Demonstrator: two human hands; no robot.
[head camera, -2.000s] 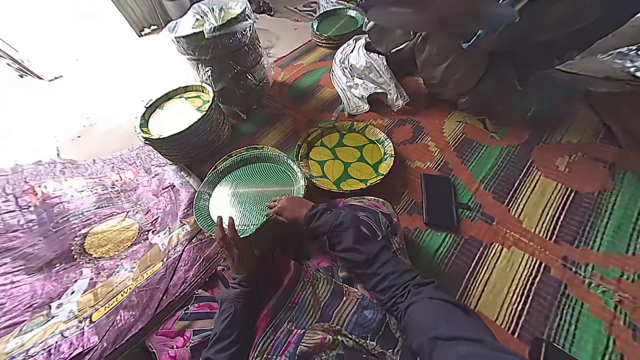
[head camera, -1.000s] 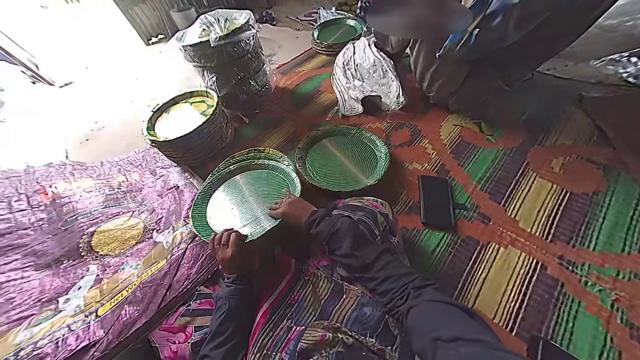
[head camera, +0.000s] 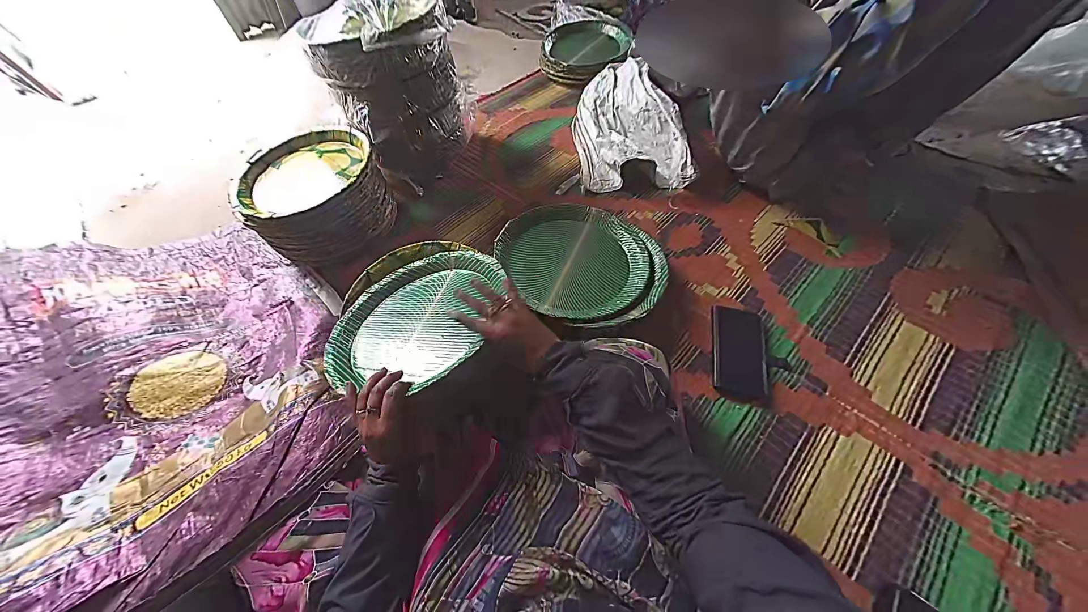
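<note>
In front of me a round green ribbed plate (head camera: 416, 327) lies tilted on a stack, with a yellow-patterned rim showing behind it. My left hand (head camera: 380, 412) touches its lower left edge, fingers over the rim; the thumb is hidden. My right hand (head camera: 501, 319) is at its right side, fingers spread over the surface; whether they touch it is unclear. Just to the right, green ribbed plates (head camera: 582, 263) overlap on the mat, slightly out of line with each other. A taller stack of plates (head camera: 319, 195) with a green and yellow top one stands behind on the left.
A black phone (head camera: 739, 353) lies on the patterned mat (head camera: 850, 408). Beyond are a white plastic bag (head camera: 631, 127), another green plate stack (head camera: 586, 47) and a plastic-wrapped stack (head camera: 391, 85). A purple printed sack (head camera: 170, 382) spreads at left. Another person (head camera: 790, 110) sits at upper right.
The right-hand pile showed a yellow leaf pattern two seconds ago; green ribbed plates now cover it, overlapping unevenly. My right hand's fingers have spread over the near plate.
</note>
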